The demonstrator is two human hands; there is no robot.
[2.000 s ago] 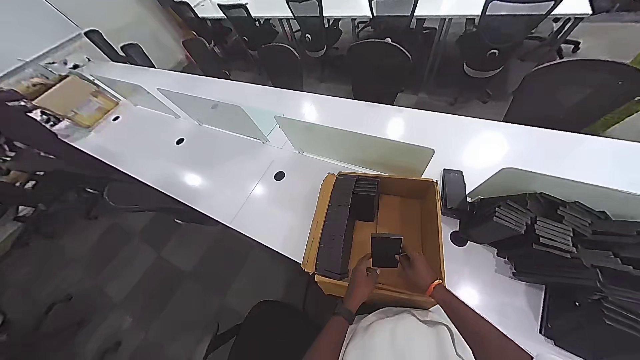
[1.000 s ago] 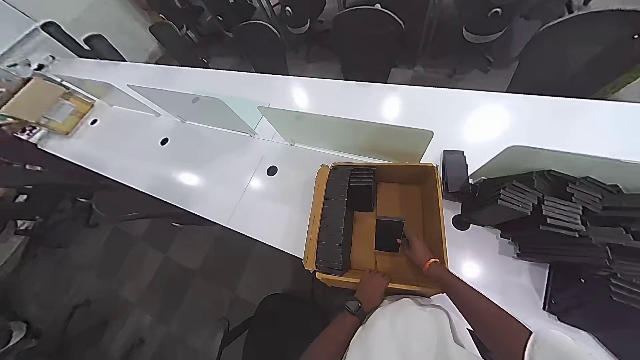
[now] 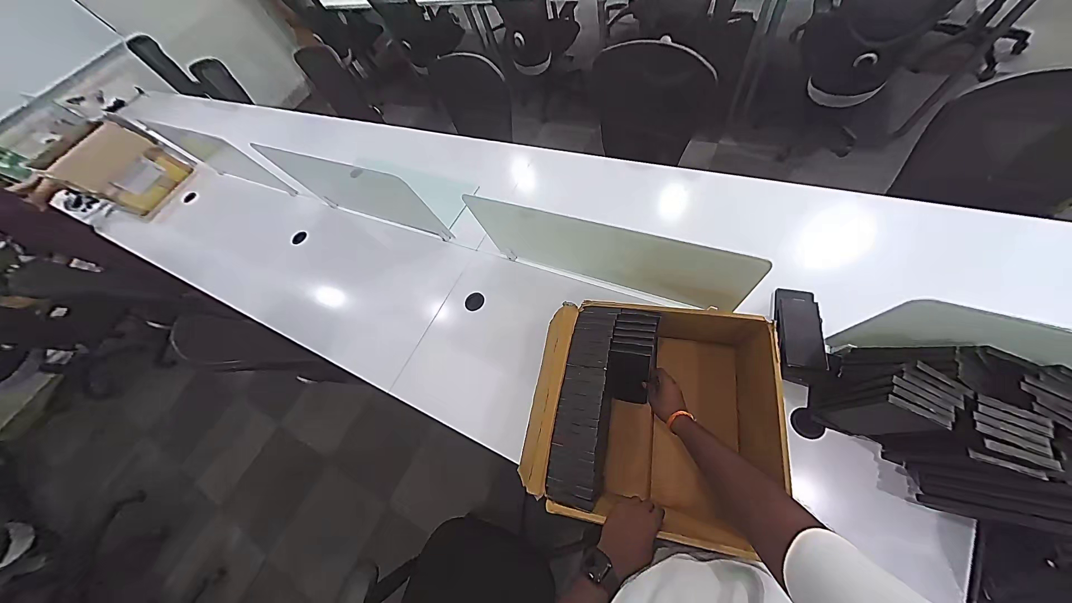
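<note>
An open cardboard box point(image 3: 695, 419) stands on the white desk in front of me. Along its left side runs a long row of thin black cases point(image 3: 578, 410), with a shorter second row point(image 3: 636, 331) beside its far end. My right hand point(image 3: 666, 394) is inside the box and grips the right edge of a flat black case point(image 3: 630, 377) at the near end of the short row. My left hand point(image 3: 634, 523), with a watch at the wrist, rests on the near wall of the box; its fingers are curled over the rim.
Heaps of black cases point(image 3: 930, 402) lie to the right of the box, near an upright black block point(image 3: 800, 331). Low divider panels point(image 3: 620, 251) stand along the desk point(image 3: 402, 285). At the far left, a person's arm point(image 3: 42, 209) is beside another cardboard box point(image 3: 126, 167).
Two seconds ago both hands held a case above the box. My left hand has let go and moved to the near rim; my right hand has carried the case left to the short row.
</note>
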